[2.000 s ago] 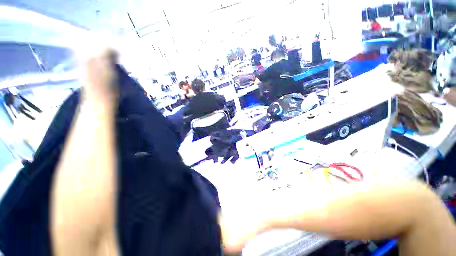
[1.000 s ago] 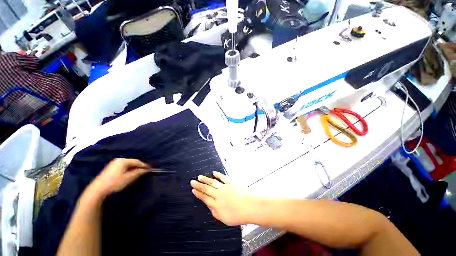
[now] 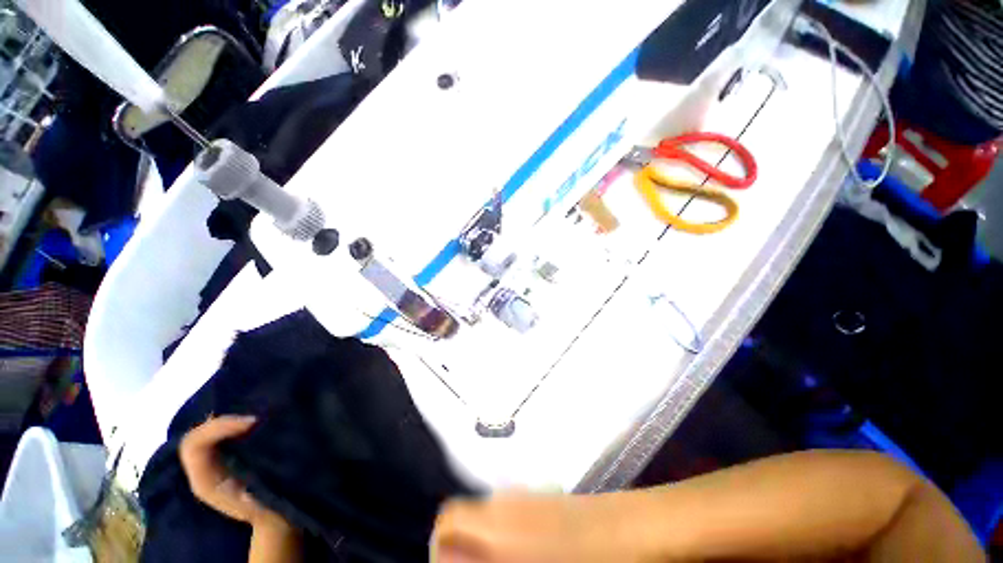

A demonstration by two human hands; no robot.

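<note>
Dark cloth (image 3: pixel 319 407) lies bunched and partly lifted on the table, left of the needle area of the white sewing machine (image 3: pixel 440 143). My left hand (image 3: pixel 226 473) is at the cloth's left part, with its fingers curled around a fold. My right hand (image 3: pixel 478 528) is at the cloth's lower right edge, blurred and partly cut off by the bottom of the picture; its fingertips and grip are unclear. The presser foot area (image 3: pixel 511 306) has no cloth under it.
Scissors with red and orange handles (image 3: pixel 687 181) lie right of the needle, beside a small tan template (image 3: pixel 599 212). A thin loop (image 3: pixel 676 321) lies near the table's front edge (image 3: pixel 704 374). A white cable (image 3: pixel 841 110) hangs at right. A white bin (image 3: pixel 39 495) stands at lower left.
The view has moved closer to the machine and tilted. The cloth, flat with pinstripes showing a second ago, is now bunched. My left hand has closed on a fold.
</note>
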